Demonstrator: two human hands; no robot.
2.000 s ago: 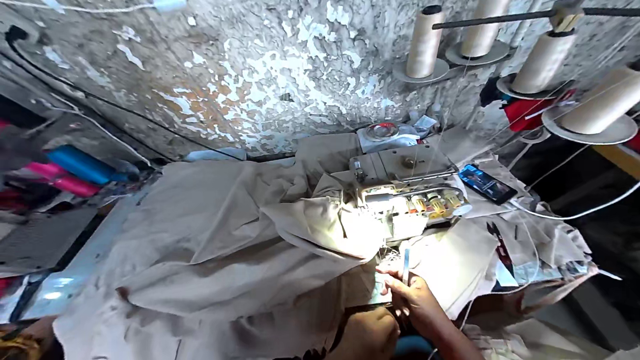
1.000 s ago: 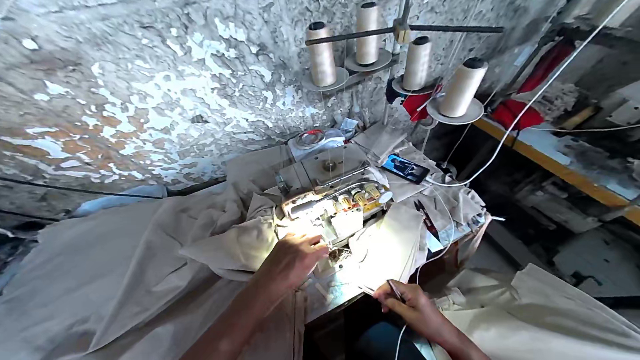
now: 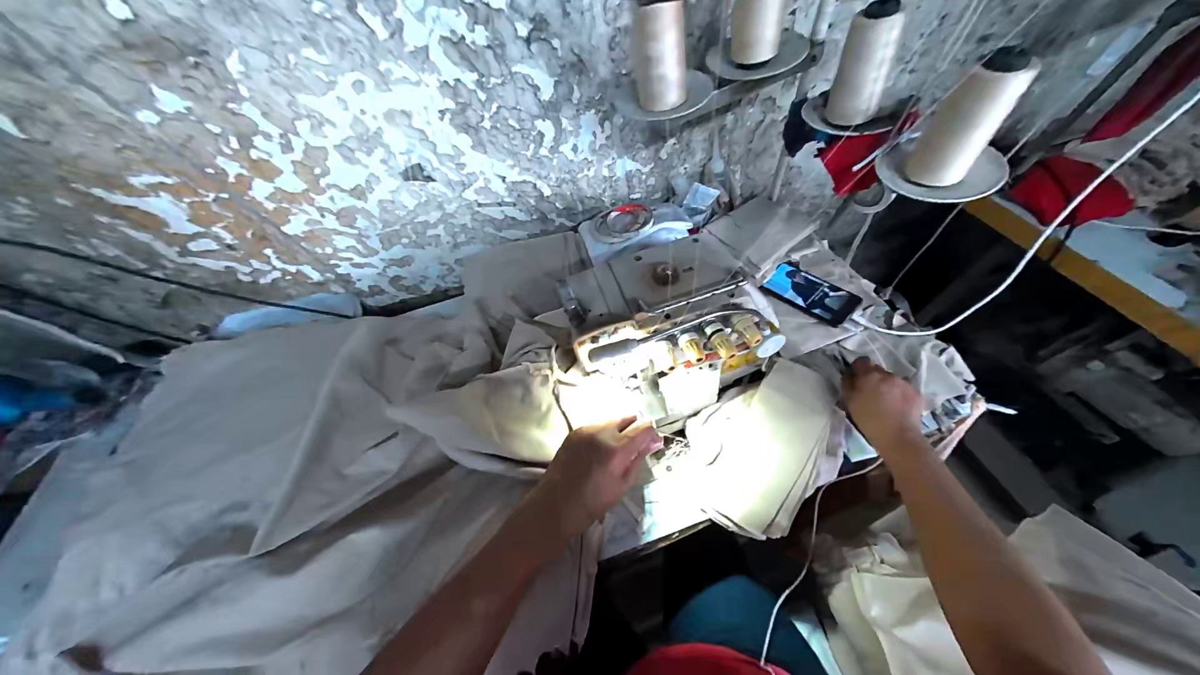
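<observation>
An overlock sewing machine (image 3: 666, 328), brightly lit at its front, stands on the table. My left hand (image 3: 600, 464) lies at the machine's front left, fingers near the needle area and beside beige fabric (image 3: 497, 412); whether it grips anything does not show. My right hand (image 3: 879, 398) reaches down to the right of the machine, at the cloth below the phone, and its fingertips are hidden. Between the hands lies a stack of beige fabric pieces (image 3: 769, 450). A dark object in the right hand's fingers cannot be made out.
Several thread cones (image 3: 966, 122) stand on a rack behind. A smartphone (image 3: 811, 292) with a lit screen lies right of the machine. A white cable (image 3: 994, 291) loops past it. A large beige cloth (image 3: 234, 469) covers the table's left side. A peeling wall (image 3: 328, 141) rises behind.
My right hand has moved from in front of the machine to the cloth at its right, where red-handled snippers lay before. My left hand stays near the needle area. The view has shifted.
</observation>
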